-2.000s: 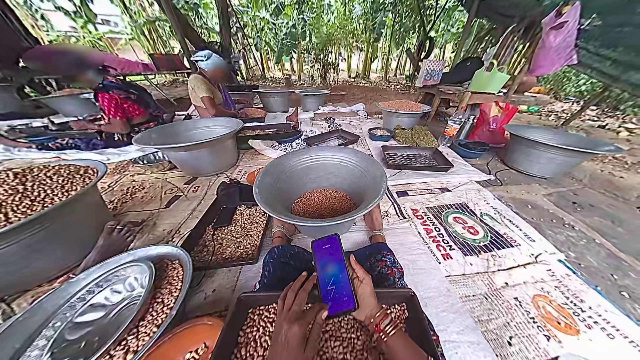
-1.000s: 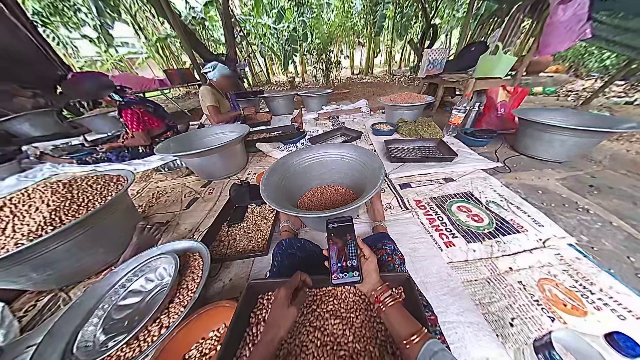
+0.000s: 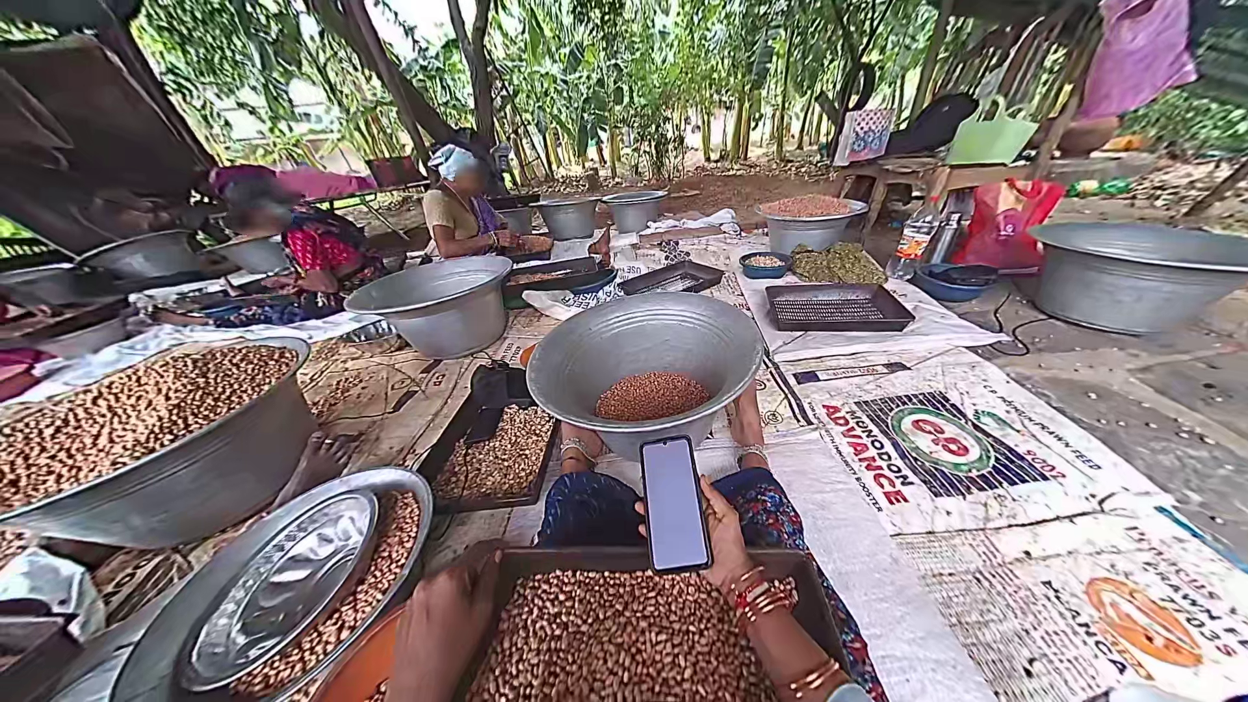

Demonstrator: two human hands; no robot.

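Observation:
My right hand, with bangles at the wrist, holds a smartphone upright, its screen pale and blank. Below the phone, a dark tray full of brown nuts or seeds rests at my lap. My left hand lies at the tray's left rim; its fingers are partly hidden, so its grip cannot be told. Between my feet stands a wide metal basin with small reddish kernels at its bottom.
Left are a large metal basin of nuts, a metal lid on another basin, an orange bowl and a dark tray. Printed sacks cover the ground. Two people sit at the back left.
My left hand has moved from beside the phone, over the nuts, to the tray's left rim. The phone's screen has changed from a dark, colourful display to pale.

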